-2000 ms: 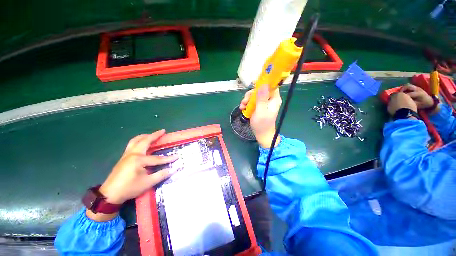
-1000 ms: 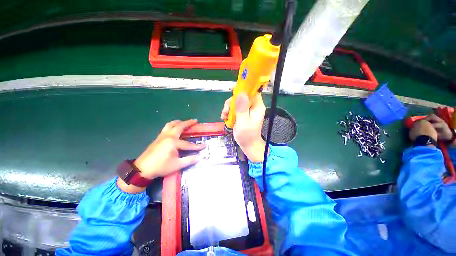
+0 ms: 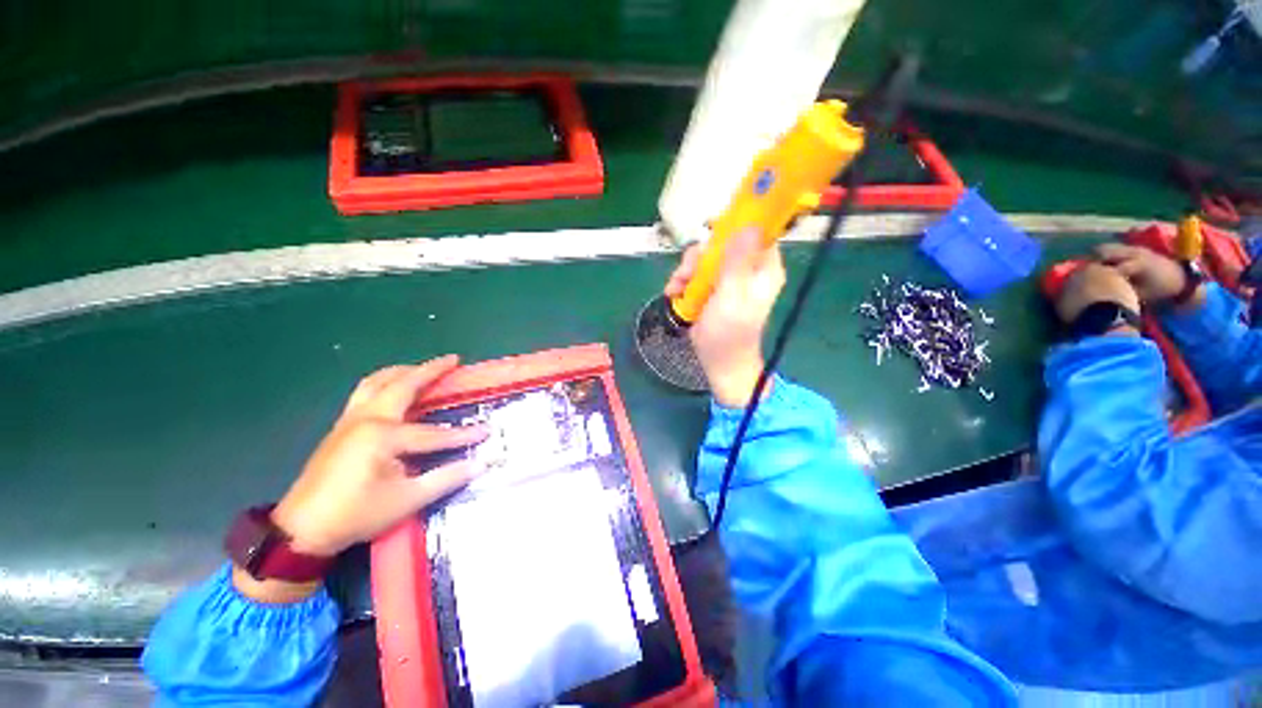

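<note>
An open tablet with a large bright rectangle lies in a red frame on the green bench. My left hand rests on the frame's upper left edge, fingers spread over the speckled board at the tablet's top end. It shows nothing held. My right hand is closed around a yellow electric screwdriver, tilted with its tip down at the round dark dish right of the frame. The tip's end is hard to see. A dark cord hangs from its rear.
A second red-framed tablet lies on the conveyor beyond the pale rail; another red frame is behind the wrapped post. A heap of small parts and a blue bin lie right, near another person's hands.
From one second ago, my right hand has moved the screwdriver from the tablet's top right corner to the dish. The camera view has shifted. My left hand stays on the frame.
</note>
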